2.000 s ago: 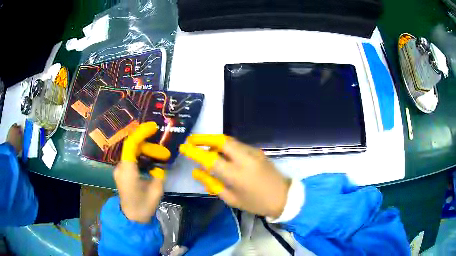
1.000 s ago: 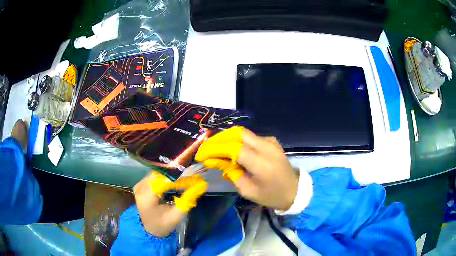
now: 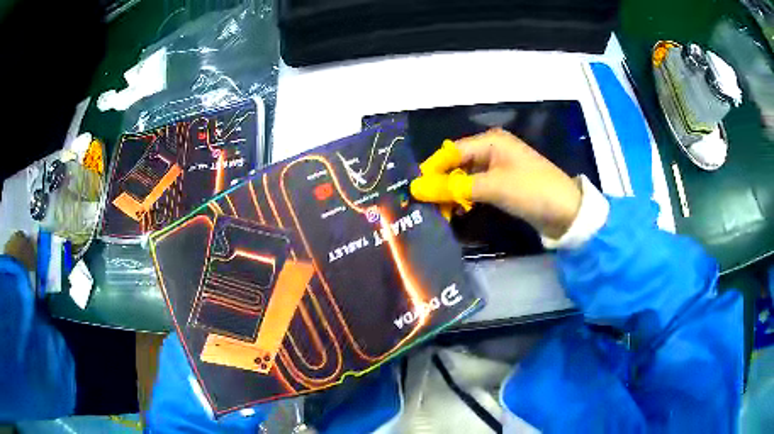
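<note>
A printed screen film (image 3: pixel 339 263), black with orange lines and "SMART TABLET" lettering, is held up tilted above the front of the mat. My right hand (image 3: pixel 492 182), with yellow finger cots, pinches its right edge. My left hand is hidden behind the film; only the blue left sleeve shows below it. A glossy black tablet (image 3: pixel 543 140) lies on the white mat, partly covered by the film's corner and my right hand. More printed film (image 3: pixel 182 161) lies on clear plastic at the left.
A blue squeegee (image 3: pixel 626 140) lies on the mat's right side. Beyond it are a thin stick (image 3: pixel 681 190) and an oval dish (image 3: pixel 713 154). A black foam tray (image 3: pixel 450 30) stands behind. At far left are another dish and a neighbouring person's sleeve (image 3: pixel 30 339).
The film has been raised and spread out, its printed face towards me. My right hand has moved right, over the tablet. My left hand has gone out of sight behind the film.
</note>
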